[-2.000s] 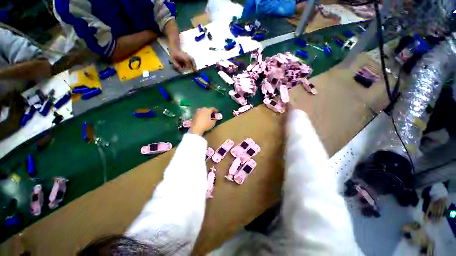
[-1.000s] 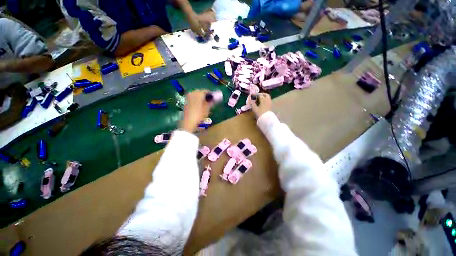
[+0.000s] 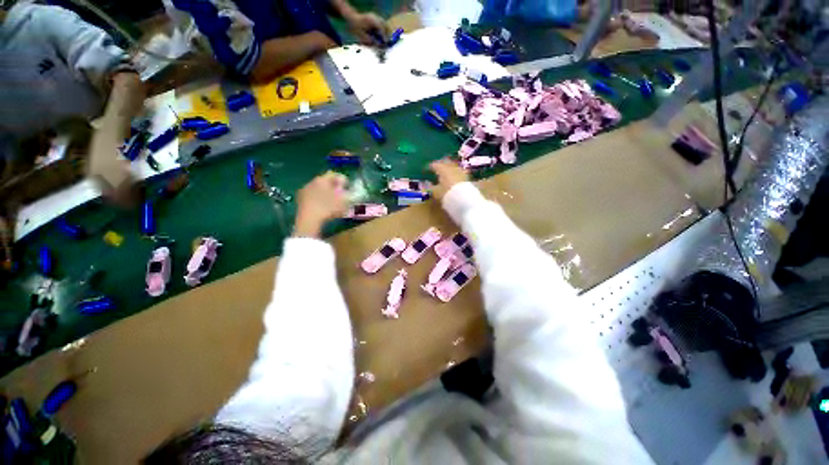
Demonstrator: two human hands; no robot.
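My left hand (image 3: 322, 202) is over the green belt, left of a pink car-shaped piece (image 3: 367, 212) at the belt's edge; it is blurred, and I cannot tell whether it holds anything. My right hand (image 3: 446, 175) is at the right end of another pink piece (image 3: 408, 185); its fingertips are blurred, and its grip is unclear. A blue part lies just below that piece. A small group of pink pieces (image 3: 422, 245) with black patches lies on the brown sheet (image 3: 536, 227) in front of my hands. A large heap of pink pieces (image 3: 536, 116) lies beyond my right hand.
The green belt (image 3: 227, 222) carries blue parts and two pink pieces at left. At right are a white perforated plate (image 3: 618, 304), a fixture with a pink piece (image 3: 668, 350), a black nozzle (image 3: 714, 313) and a silver hose (image 3: 782, 182). People's arms are opposite.
My left hand has moved left, and the pink piece seen in it earlier no longer shows there. My right hand has moved away from the heap to the pieces at the belt's edge. The view has shifted.
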